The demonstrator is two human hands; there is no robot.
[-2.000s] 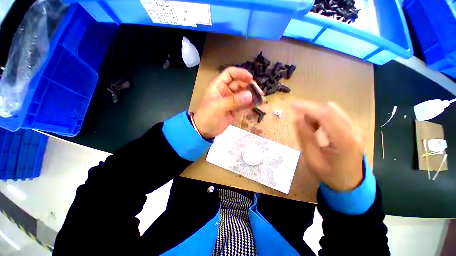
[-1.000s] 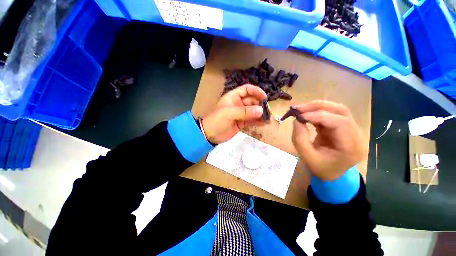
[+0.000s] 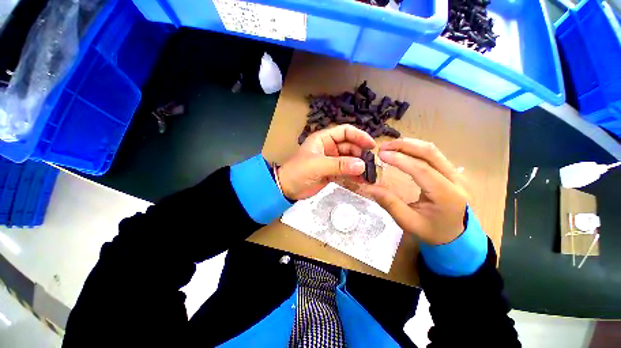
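A small dark moulded part (image 3: 369, 166) is held upright over the cardboard, between my two hands. My left hand (image 3: 323, 162) grips it between thumb and fingers. My right hand (image 3: 425, 187) is close at its right side, fingers bent; I cannot tell whether its fingertips touch the part or hold something small. A heap of dark parts (image 3: 354, 109) lies just beyond my hands. The white paper sheet (image 3: 374, 248) with grey specks lies nearer to me, partly under my hands, with a round white pad (image 3: 345, 218) on it.
Blue bins (image 3: 381, 41) stand along the far edge; one holds dark parts. A blue crate (image 3: 88, 102) with clear plastic is at left. White bottles lie beyond the cardboard (image 3: 470, 115) at left (image 3: 269, 73) and right (image 3: 579, 175). Thin sticks lie at far right.
My right hand has moved left, close to my left hand. The dark part that it held a second ago no longer shows separately in it.
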